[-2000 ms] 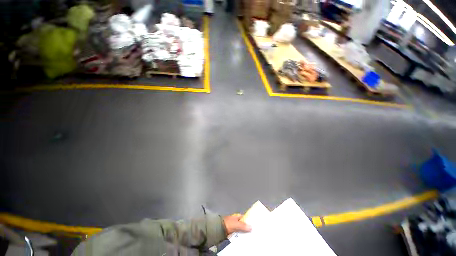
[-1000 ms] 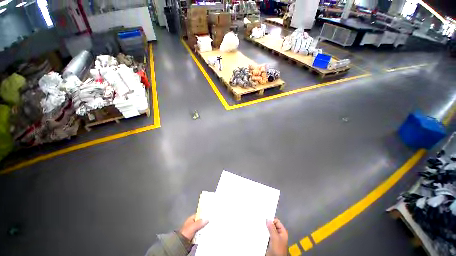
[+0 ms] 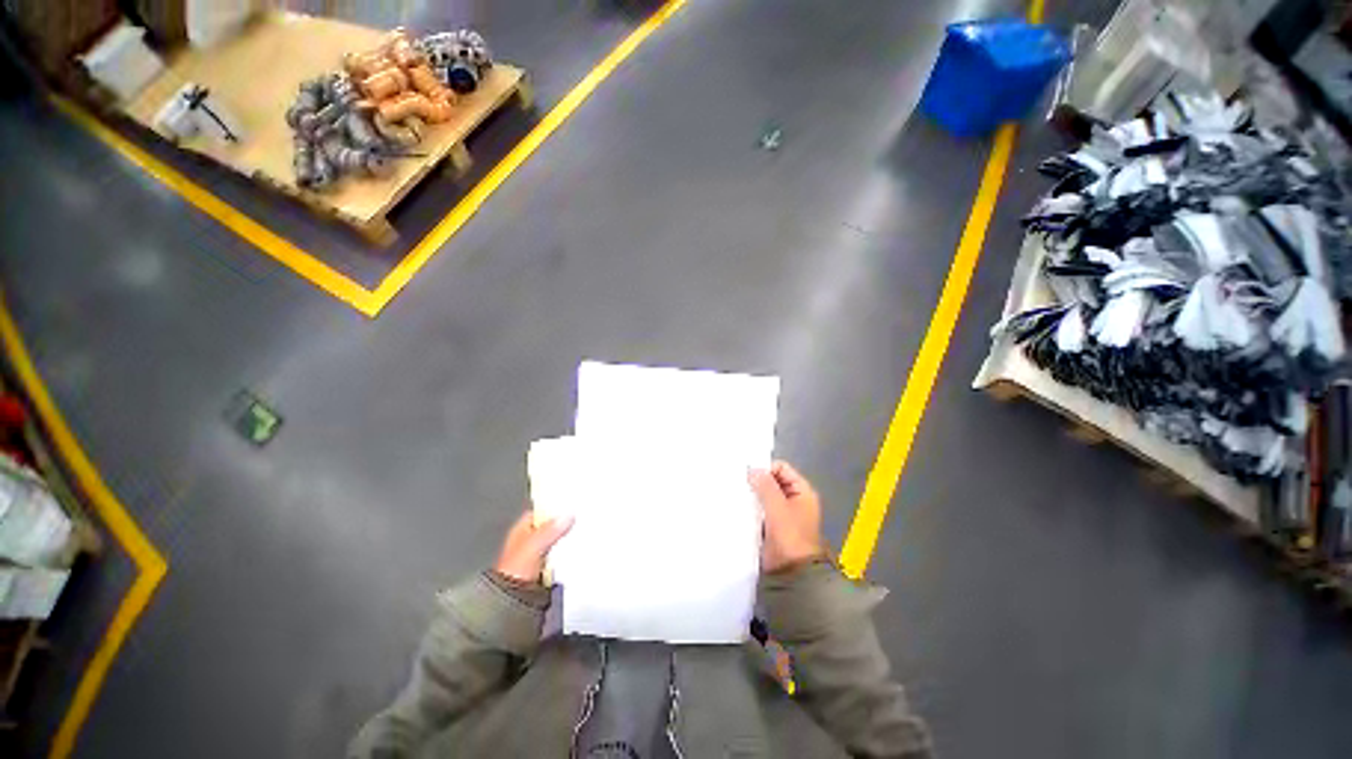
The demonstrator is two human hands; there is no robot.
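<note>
A white printed sheet [image 3: 670,504], washed out to blank white, is held in front of my body over the floor. A stack of white papers [image 3: 550,482] shows under it at its left edge, with a thin yellowish strip along the side. My left hand [image 3: 529,547] grips the stack by its left edge, thumb on top. My right hand [image 3: 789,515] grips the sheet by its right edge. The fingers under the papers are hidden.
A pallet [image 3: 252,89] with tied grey and orange bundles [image 3: 389,92] stands at upper left. A pallet [image 3: 1023,363] piled with black-and-white bundles [image 3: 1186,282] stands at right. A blue box [image 3: 991,74] is at upper right. Yellow lines [image 3: 931,356] mark the grey floor.
The view has turned down and to the right. My right hand, out of view two seconds ago, holds the sheet's right edge. The papers now show whole, nearer the middle of the view.
</note>
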